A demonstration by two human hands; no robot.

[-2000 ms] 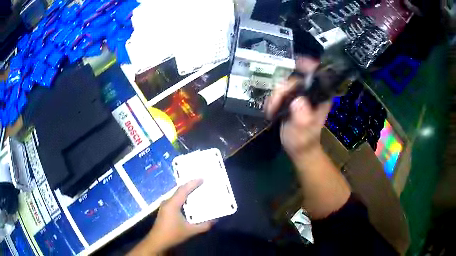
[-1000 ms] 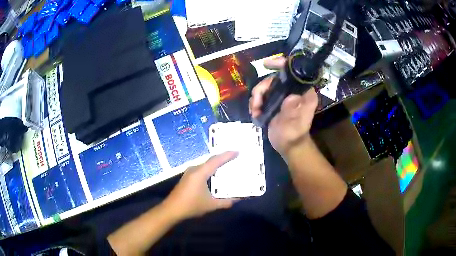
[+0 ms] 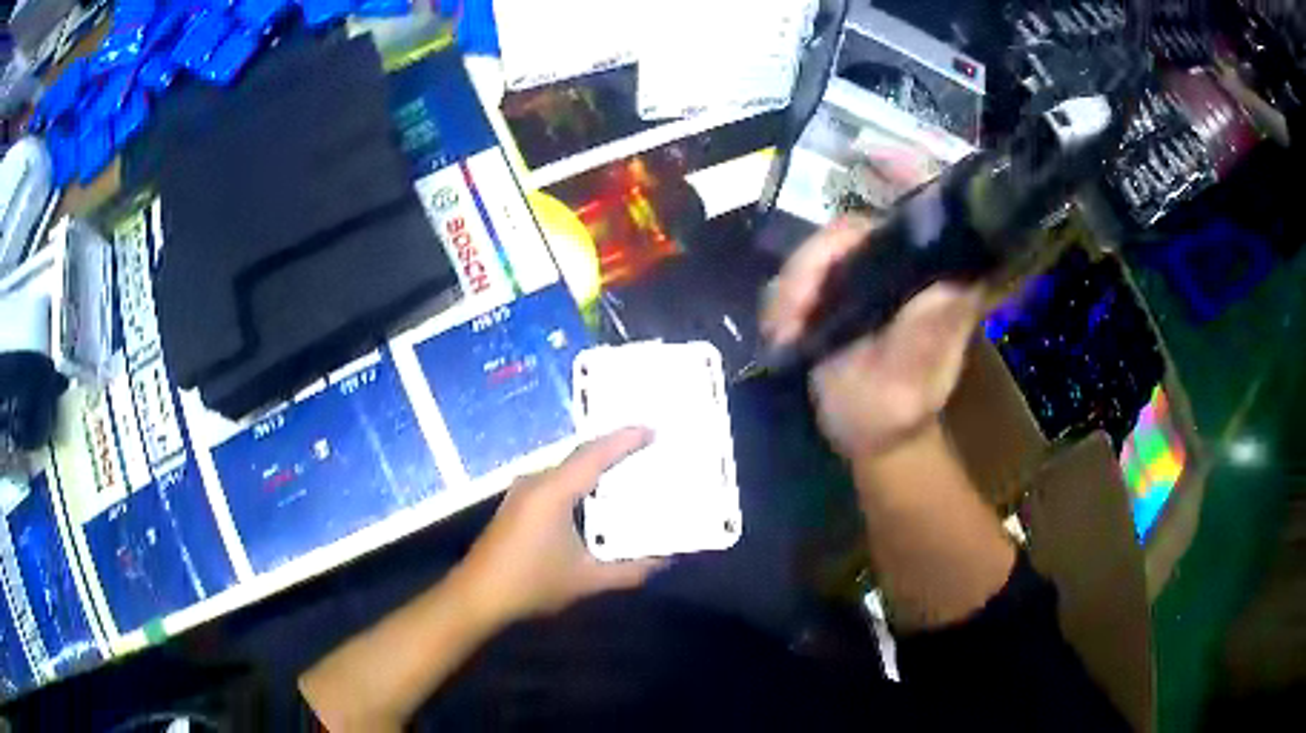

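A white back cover with corner holes faces up at the bench's front edge; whatever lies under it is hidden. My left hand grips it from its left and lower side, thumb on top. My right hand is shut on a black electric screwdriver, tilted, with its lower end pointing down left just right of the cover's upper corner. The tip is blurred and no contact with the cover shows. The right hand is blurred too.
Black foam pads lie on the printed bench sheets. Blue battery packs are heaped at the back left. White covers lie at the back. A screw feeder stands beyond my right hand. An open carton is at the right.
Since one second ago the screwdriver has swung from steep to a flatter tilt, its upper end moving right, and my right hand has moved right. The cover has shifted slightly left in view.
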